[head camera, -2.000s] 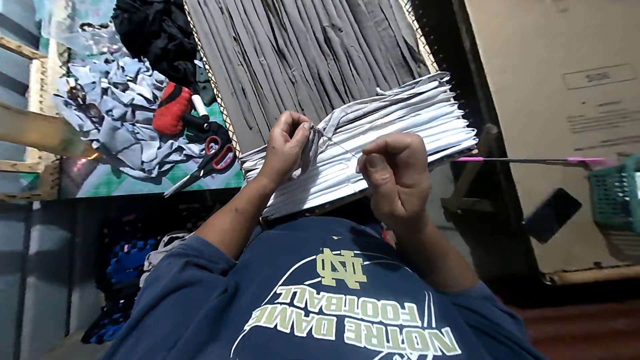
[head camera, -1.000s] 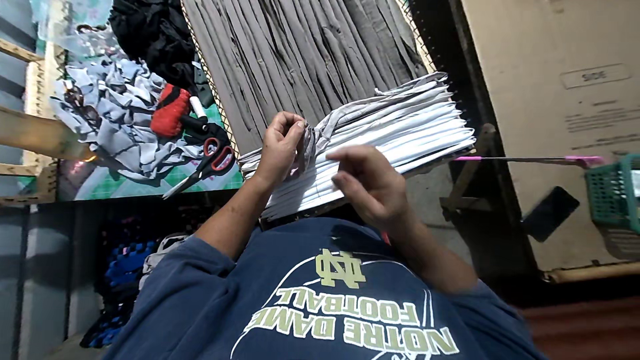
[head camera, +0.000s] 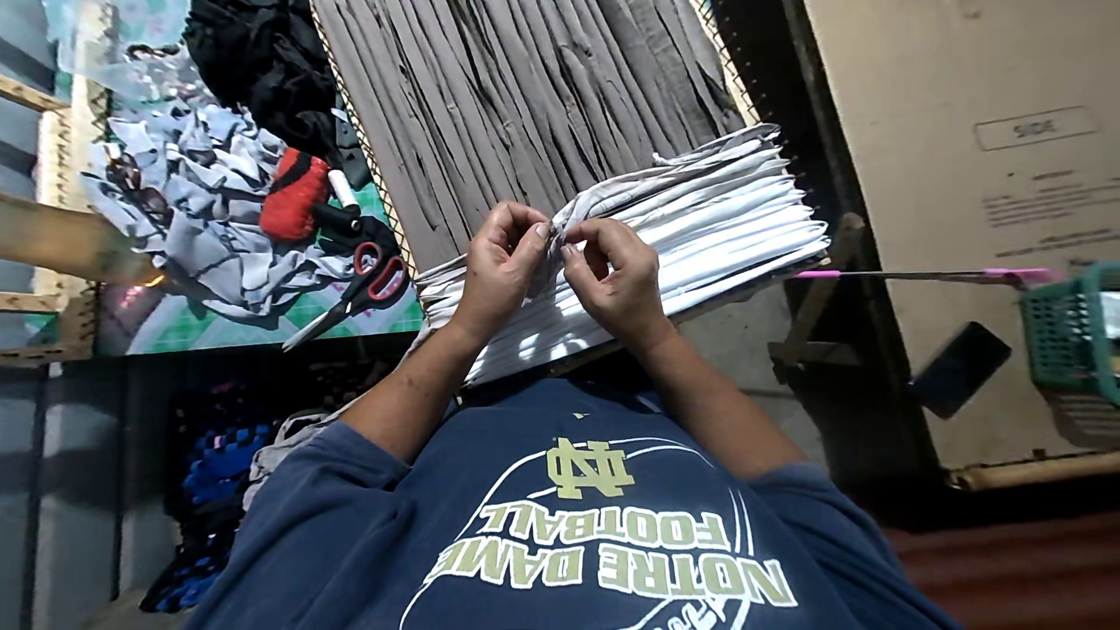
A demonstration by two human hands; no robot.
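Note:
Grey fabric strips (head camera: 525,96) and white fabric strips (head camera: 717,254) lie stretched side by side across a wooden frame (head camera: 731,66) with fasteners along its edges. My left hand (head camera: 503,262) pinches a bunched grey strip (head camera: 604,194) between thumb and fingertips, over the white strips. Close beside it, my right hand (head camera: 617,276) has thumb and forefinger together at the same bunched spot. Whether a needle or thread is between its fingertips is too small to tell. The two hands' fingertips almost touch.
Scissors with red and black handles (head camera: 359,289), a red cushion (head camera: 295,197), thread spools (head camera: 341,188), grey scraps (head camera: 219,227) and black fabric (head camera: 262,70) lie on the left table. At right are a cardboard sheet (head camera: 892,131), a dark phone (head camera: 961,369) and a green basket (head camera: 1072,337).
My right hand, held apart to the right two seconds ago, has come in beside my left hand at the bunched strip. My left hand has stayed near the same place.

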